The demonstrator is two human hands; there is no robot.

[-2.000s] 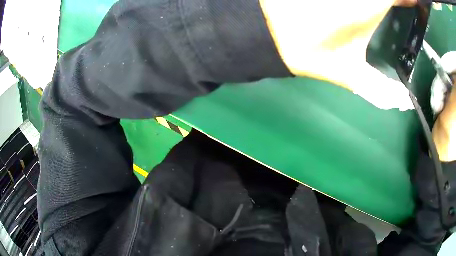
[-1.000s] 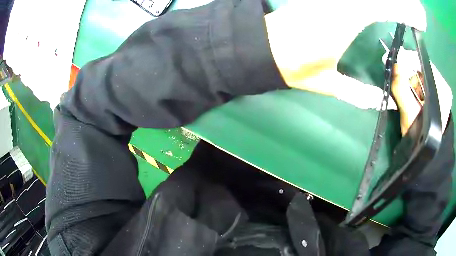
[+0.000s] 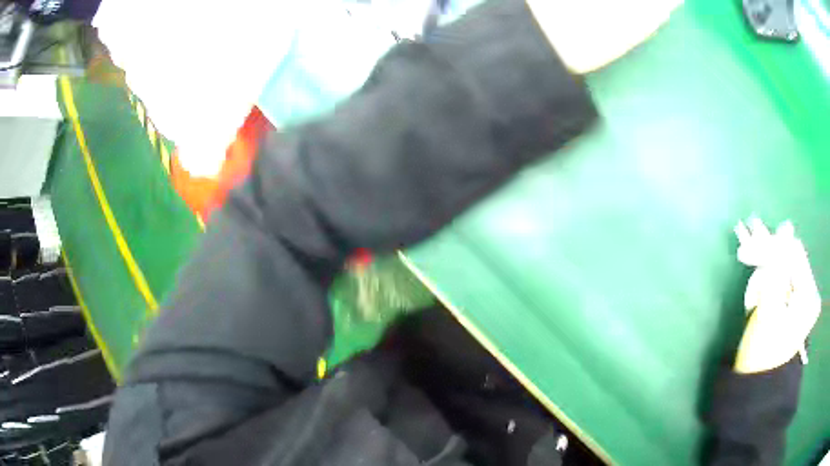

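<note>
My left hand (image 3: 605,32) is cut off by the top edge. Only the wrist and part of the back of the hand show, washed out by glare, and what its fingers do is hidden. My right hand (image 3: 778,291) is over the green mat (image 3: 582,264) at the right, with white-covered fingers, small and glaring. A thin sliver shows by its outer edge, but I cannot tell whether it is a tool in the hand. No black frame shows in either hand.
A dark part with small holes (image 3: 772,16) lies at the top right. A large glaring white sheet (image 3: 200,64) is at the upper left, with a red-orange area (image 3: 223,177) below it. Stacked black parts (image 3: 45,337) stand at the lower left beside the green floor.
The black frame that was between my hands is out of view. My left hand has moved up to the top edge; my right hand is lower and apart from it. The view has shifted.
</note>
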